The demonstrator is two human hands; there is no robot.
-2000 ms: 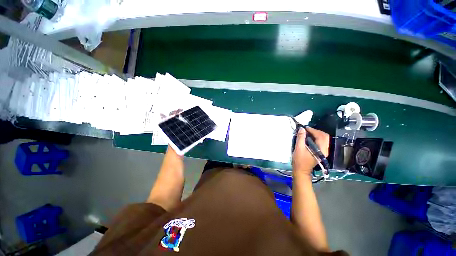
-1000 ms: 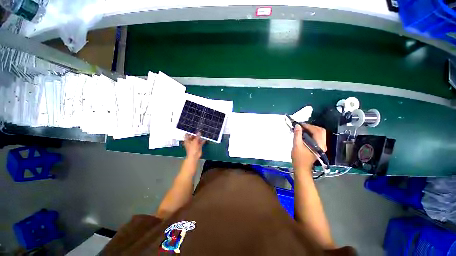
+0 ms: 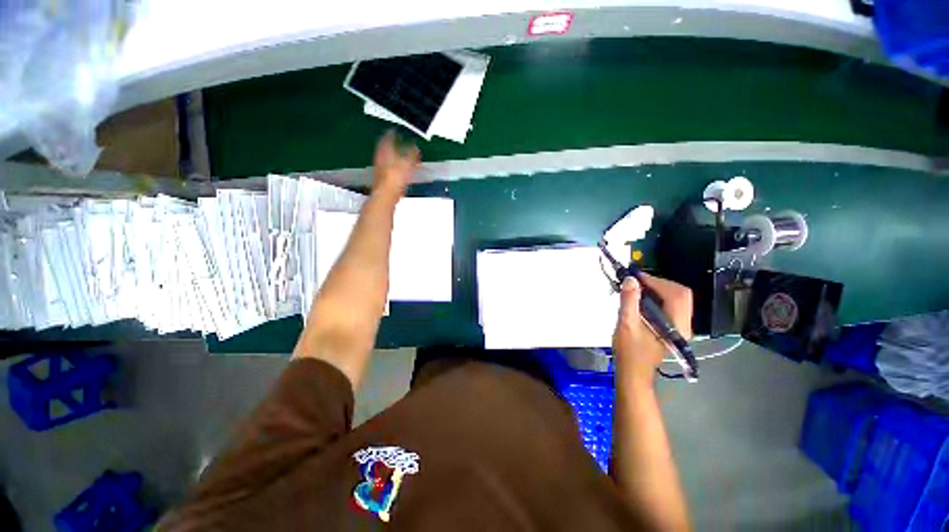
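A solar panel [image 3: 408,89], dark side up, lies on the conveyor belt, overlapping a white sheet-like panel [image 3: 461,112]. My left hand [image 3: 398,162] is just below its near corner, blurred, seemingly empty and apart from it. My right hand [image 3: 652,317] is shut on the black soldering iron [image 3: 658,315], its tip pointing up and left by the corner of a white panel [image 3: 546,298]. This panel lies white side up on the bench in front of me. Another white panel [image 3: 424,249] lies to its left, beside a fanned row of white panels [image 3: 156,260].
Solder reels [image 3: 775,234] and a black box with a round grille [image 3: 780,314] stand right of my right hand. A white scrap [image 3: 630,229] lies behind the iron. The green conveyor belt [image 3: 645,104] runs beyond the bench. Blue stools [image 3: 62,387] and crates [image 3: 885,442] are below.
My left hand has moved forward from the bench to the belt's edge. The dark panel it held is now on the belt and appears released. My right hand still holds the iron at the white panel.
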